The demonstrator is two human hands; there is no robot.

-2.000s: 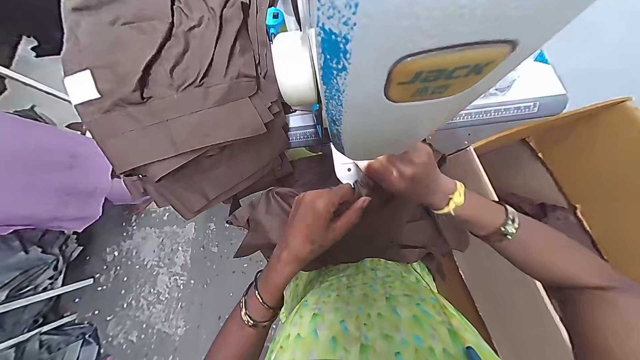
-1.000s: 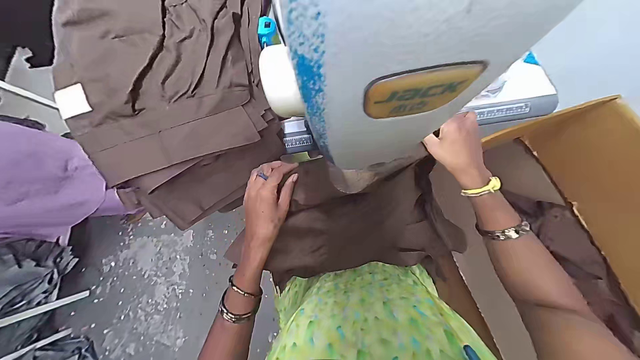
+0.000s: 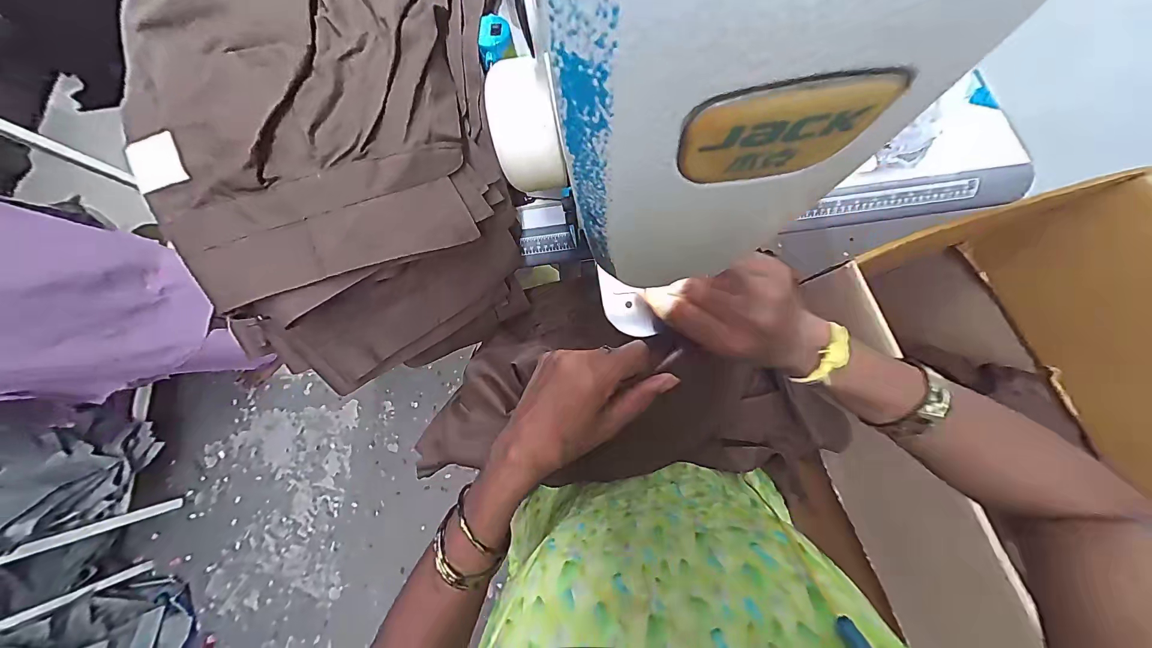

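A white and blue Jack sewing machine (image 3: 720,135) fills the upper middle, its head over a piece of brown fabric (image 3: 621,414) that lies partly across my lap. My left hand (image 3: 576,405) is at the fabric just below the machine's white plate (image 3: 627,304), thumb and forefinger near each other at its edge. Close by on the right, my right hand (image 3: 742,315) has its fingers bent against the fabric edge beside that plate, slightly blurred. The needle is hidden behind the machine head. Whatever lies between the fingertips is too blurred to make out.
A stack of brown garment pieces (image 3: 342,225) hangs over the machine table's left side. Purple fabric (image 3: 90,306) is at the far left, above dark fabric (image 3: 63,486) and pale rods. An opened cardboard box (image 3: 1062,297) holding brown fabric stands at the right.
Both hands have come together at the machine's white plate; one second ago they were apart on either side of the fabric. The white plate shows again below the machine head.
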